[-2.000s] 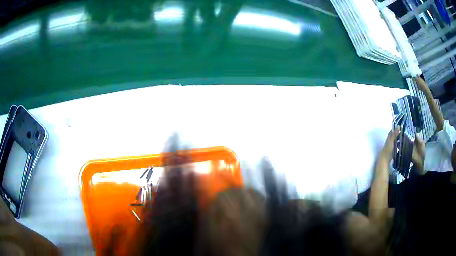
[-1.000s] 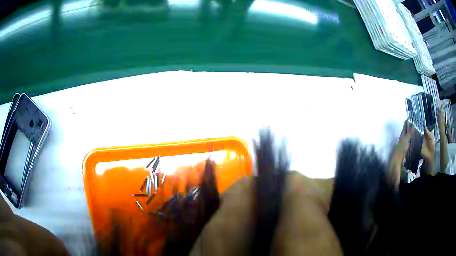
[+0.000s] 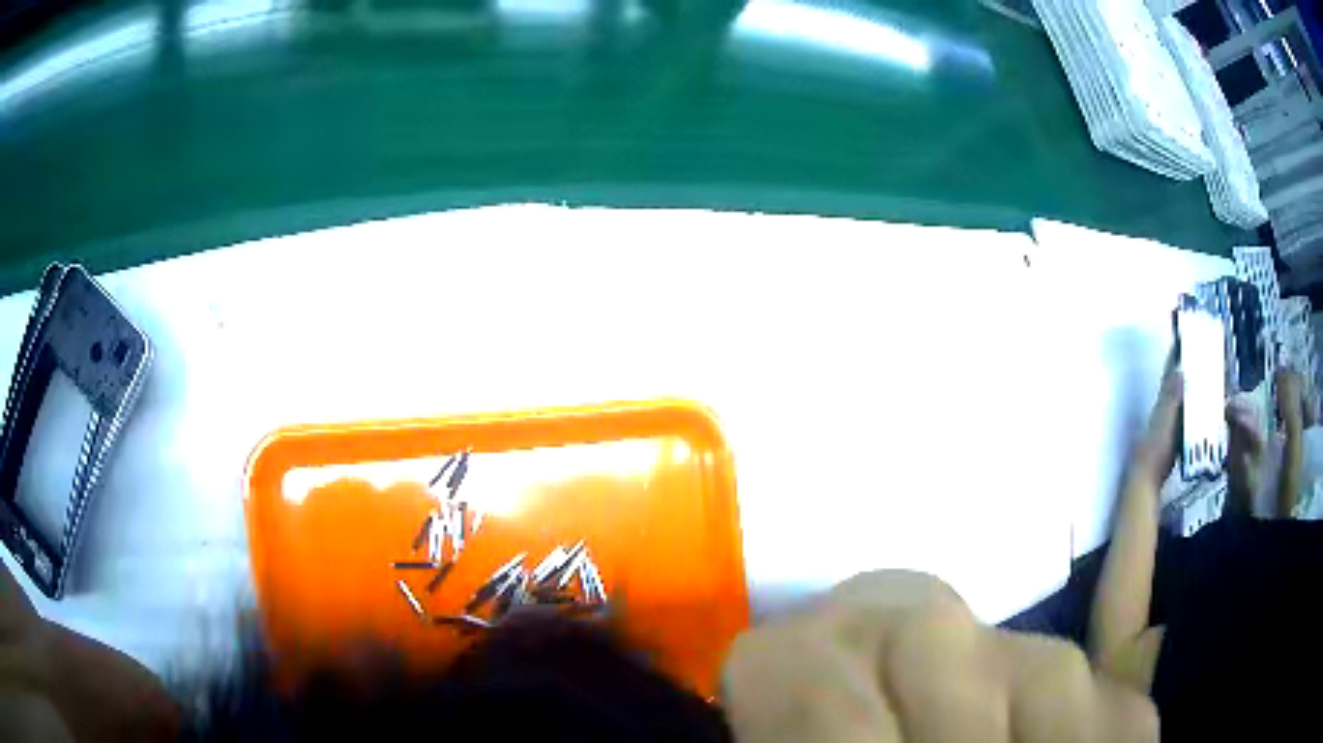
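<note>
A shallow orange tray (image 3: 363,537) lies in front of me. Loose side keys (image 3: 501,584), thin dark and silver strips, are scattered in its middle. Dark, blurred hair-like strands cover its near edge. A small stack of middle frames (image 3: 109,341) with silver edges leans at the far left. My left hand (image 3: 73,682) is blurred and cut off at the bottom left corner, just below that stack. My right hand (image 3: 936,668) is at the bottom edge, right of the tray, knuckles up and fingers curled. Whether either hand holds anything is hidden.
The white bench edge (image 3: 871,363) runs alongside the glossy green belt (image 3: 580,131). A pile of white trays or sheets (image 3: 1124,95) is at the far right. Below it, another person's hands (image 3: 1153,436) hold a bright white-looking piece beside dark frames (image 3: 1245,327).
My right hand has moved right, away from the tray. The dark strands have dropped lower, uncovering more side keys. The other person's piece now looks white instead of dark.
</note>
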